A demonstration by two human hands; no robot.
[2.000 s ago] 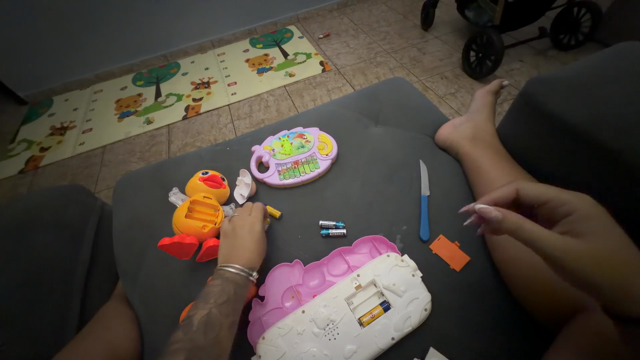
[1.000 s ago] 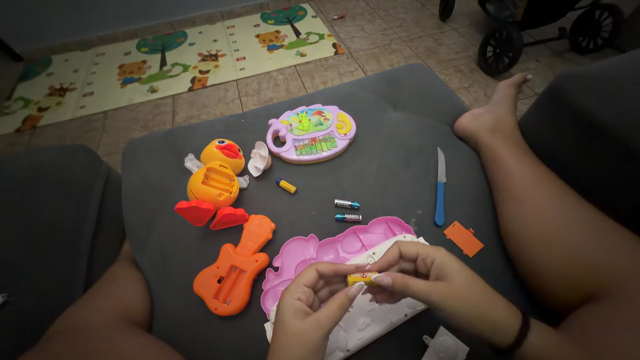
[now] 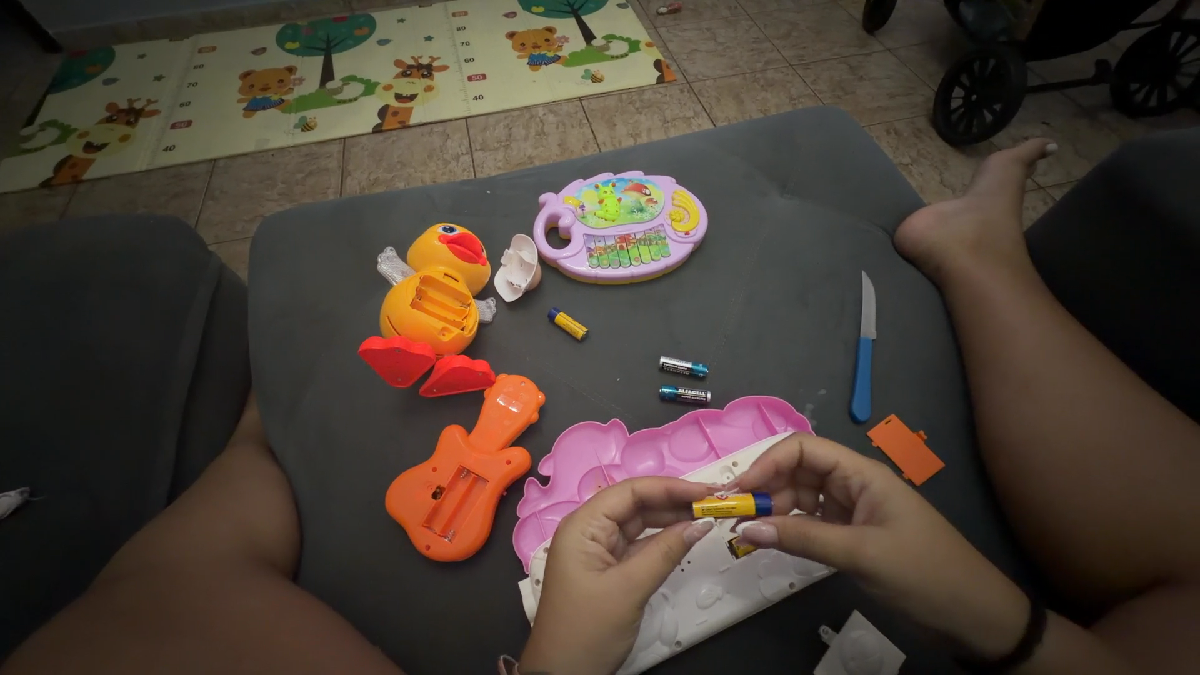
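My left hand (image 3: 614,553) and my right hand (image 3: 834,511) pinch a yellow AA battery with a blue end (image 3: 731,505) between them. Below it lies a pink and white plastic toy (image 3: 694,600), white underside up; another yellow battery (image 3: 742,546) shows in it, partly hidden by my fingers. Left of it is an orange toy guitar (image 3: 459,487) with its battery compartment bare. Beyond that, a yellow toy duck (image 3: 431,305) lies with an open, unfilled compartment. A yellow battery (image 3: 568,323) rests near the duck, and two silver and teal batteries (image 3: 684,394) lie just past the pink edge.
On the grey upholstered surface (image 3: 750,272) lie a purple toy piano (image 3: 623,228), a white plastic piece (image 3: 517,268), a blue-handled knife (image 3: 862,366), an orange battery cover (image 3: 906,449) and a white cover (image 3: 858,647). A bare foot rests at the right edge; stroller wheels (image 3: 980,92) stand beyond.
Two seconds ago my left hand was beside the duck at a yellow battery, and my right hand was apart at the right. Both have since come together over the white toy, holding a yellow battery.
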